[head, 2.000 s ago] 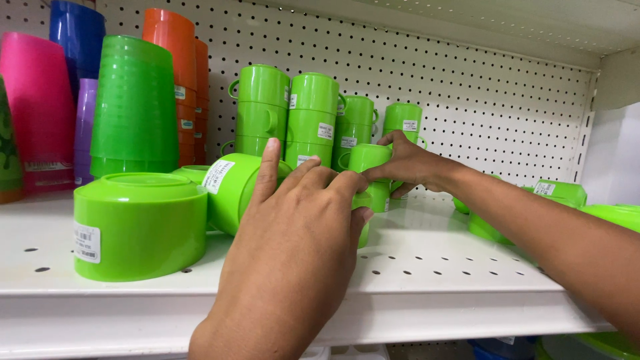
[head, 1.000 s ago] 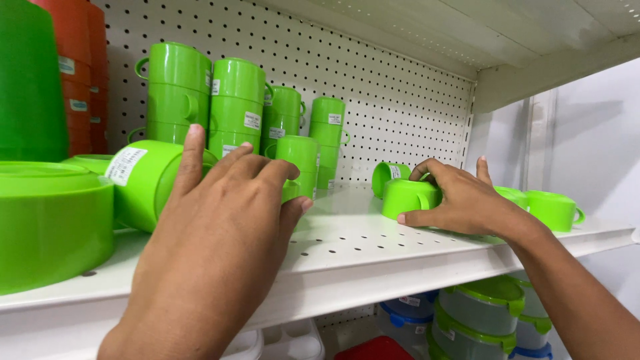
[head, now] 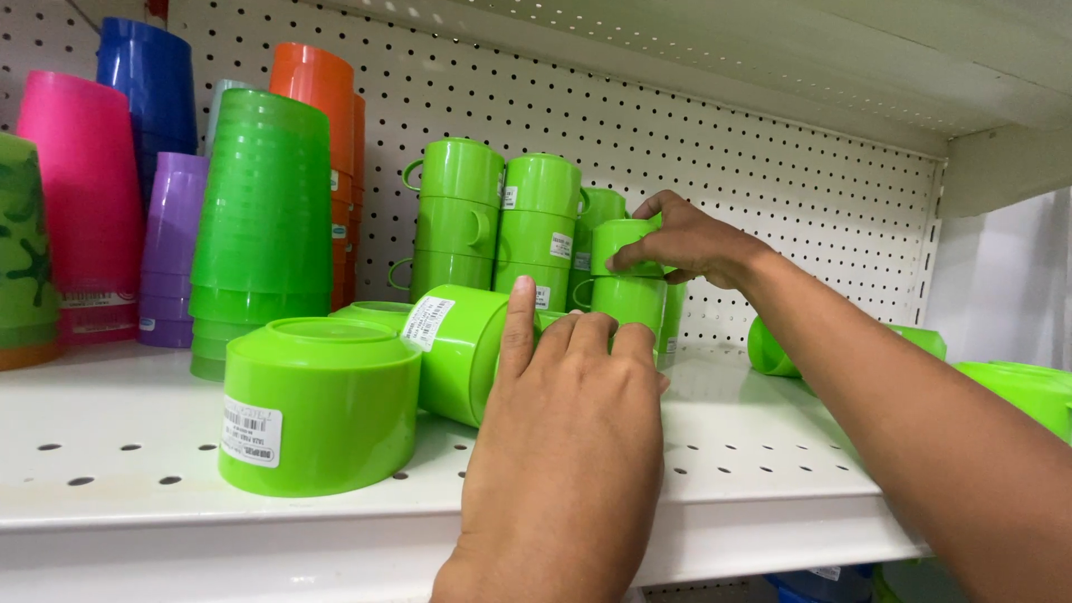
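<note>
My right hand (head: pixel 682 239) grips a green plastic mug (head: pixel 618 243) by its upper part, with the mug resting on or just over another upturned green mug (head: pixel 628 299). My left hand (head: pixel 569 419) is at the front of the shelf beside a green mug lying on its side (head: pixel 465 347); the back of the hand hides its fingertips' contact, so its hold cannot be told. A wide green mug (head: pixel 318 419) stands upside down at the left front and bears a label. Stacked green mugs (head: pixel 536 218) rise behind, against the pegboard.
Stacks of tumblers stand at the left: green (head: pixel 261 209), pink (head: pixel 84 193), blue (head: pixel 149 84), purple (head: pixel 172 243) and orange (head: pixel 311 100). More green mugs (head: pixel 921 342) lie at the right. The perforated shelf (head: pixel 720 435) has a raised front edge; another shelf (head: pixel 754 59) hangs above.
My right hand has moved left from the mugs at the right to the stack at the back, where a mug now sits atop another. The view has swung back left.
</note>
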